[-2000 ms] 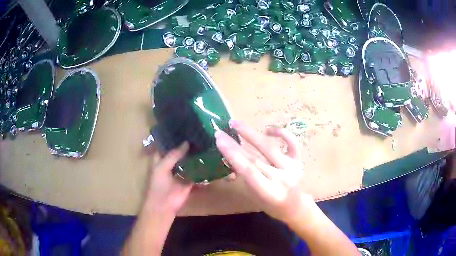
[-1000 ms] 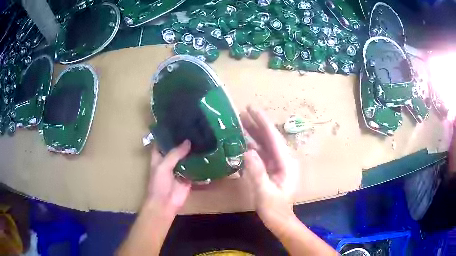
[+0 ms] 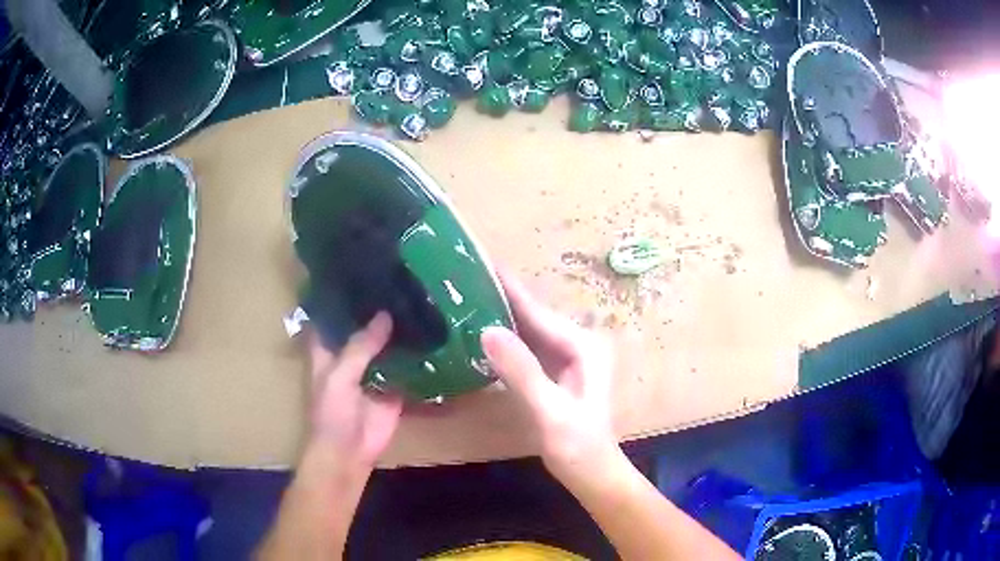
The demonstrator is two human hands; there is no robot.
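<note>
A glossy green body shell [image 3: 444,268] with a silver edge and a dark middle is held above the board, its wide end towards me. My left hand [image 3: 353,400] grips its lower left, with the thumb over the dark middle and the other fingers hidden beneath. My right hand [image 3: 559,384] holds the lower right side, with the thumb on the green surface near the rim and fingers along the outer edge. A small silver side fitting [image 3: 296,320] sticks out at the shell's left.
A heap of small green parts [image 3: 526,66] lies at the back. A small pale-green oval [image 3: 633,258] lies on the tan board [image 3: 702,351] among crumbs. Other shells stand left [image 3: 143,252] and right [image 3: 839,142]. A blue crate [image 3: 844,510] is below at right.
The shell has moved slightly left in my hands. My right hand was apart from the shell with its fingers spread, then came to the shell's right side and now grips it.
</note>
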